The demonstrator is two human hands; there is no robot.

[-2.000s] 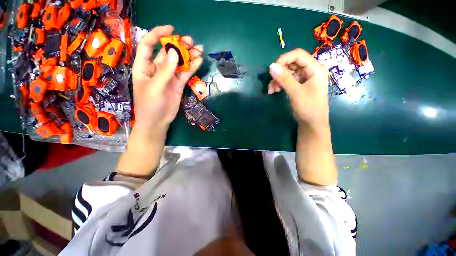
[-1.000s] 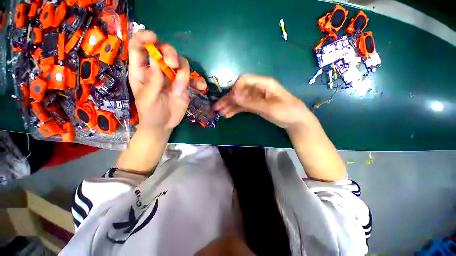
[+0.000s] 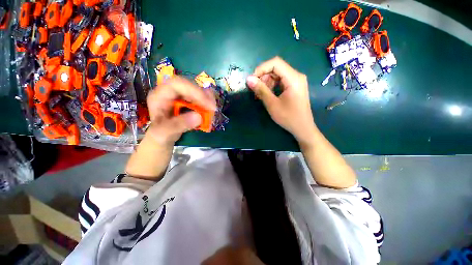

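Note:
My left hand (image 3: 173, 111) holds an orange housing (image 3: 205, 120) with a black oval, low over the bench near its front edge. My right hand (image 3: 282, 93) is to the right, thumb and forefinger close together; whether something thin is between them cannot be told. Dark boards and an orange piece (image 3: 205, 79) lie between the hands, partly hidden by my left hand. A yellow-orange piece (image 3: 165, 71) lies just beyond my left hand. A whitish piece with thin wires (image 3: 236, 78) lies left of my right fingertips.
A clear plastic bag full of orange units (image 3: 72, 77) stands at the left. Orange housings (image 3: 352, 18) and whitish boards with wires (image 3: 357, 59) lie at the right on the green bench (image 3: 403, 119). A thin yellow-white part (image 3: 295, 28) lies at the back. A cardboard box (image 3: 44, 220) is below left.
My left hand has come down and nearer the bench edge, and the housing's black oval shows again. My right hand has drawn back from the dark boards. A yellow-orange piece now shows beyond my left hand.

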